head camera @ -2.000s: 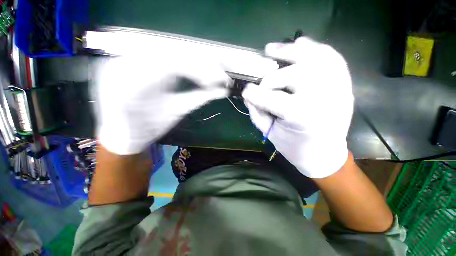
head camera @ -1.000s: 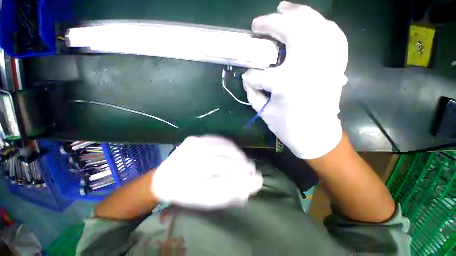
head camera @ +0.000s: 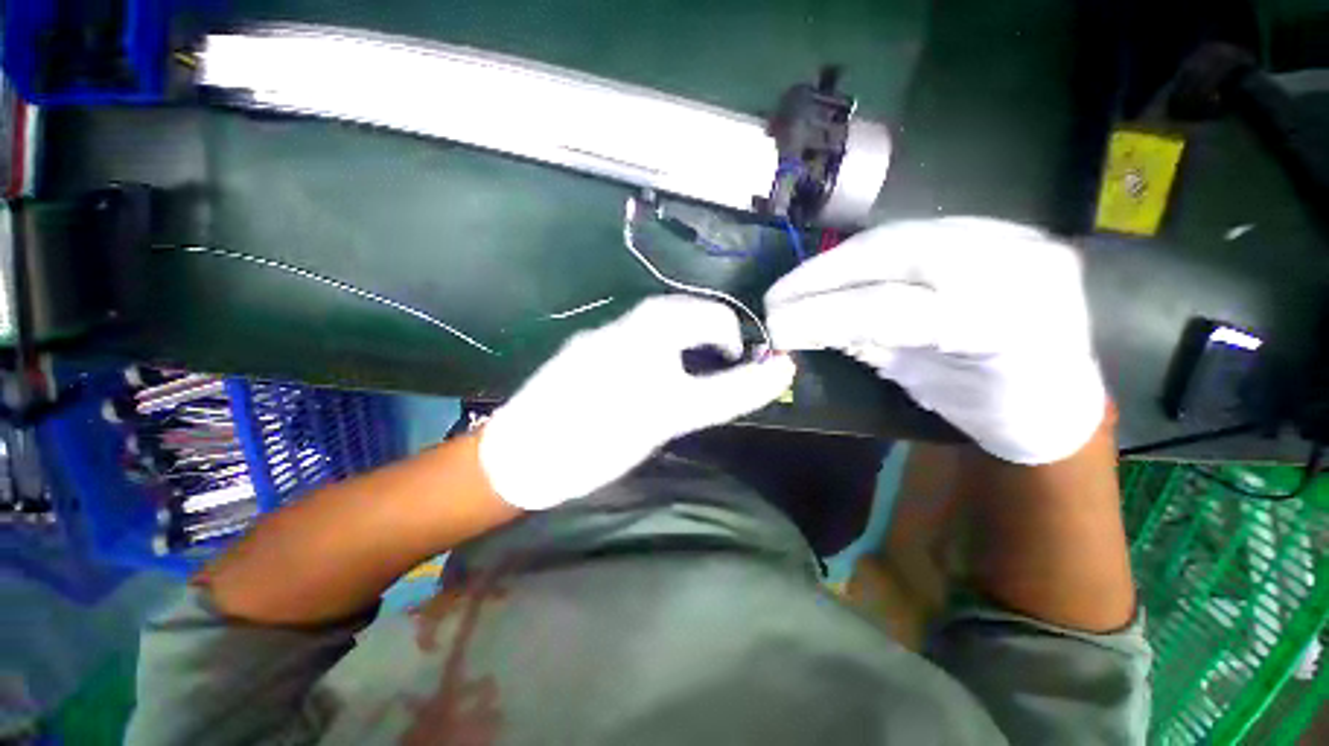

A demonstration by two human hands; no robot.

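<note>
The long silver fan unit lies crosswise on the bench, with its black bracket and round motor at the right end. A white lead wire runs from the middle of the body to my fingertips. Blue wires and a bit of red show below the bracket. My left hand, gloved white, pinches the wire ends. My right hand, gloved white, has its fingertips at the same spot. A small yellowish edge, possibly the circuit board, shows just below the left fingertips.
Solder wire lies on the bench at left. The blue parts bin is at upper left, the yellow sponge at upper right, and a black box at right. Blue crates stand below left, a green crate lower right.
My right hand has left the motor end, uncovering bracket and motor, and moved down to the wires. My left hand has come up from my lap to meet it.
</note>
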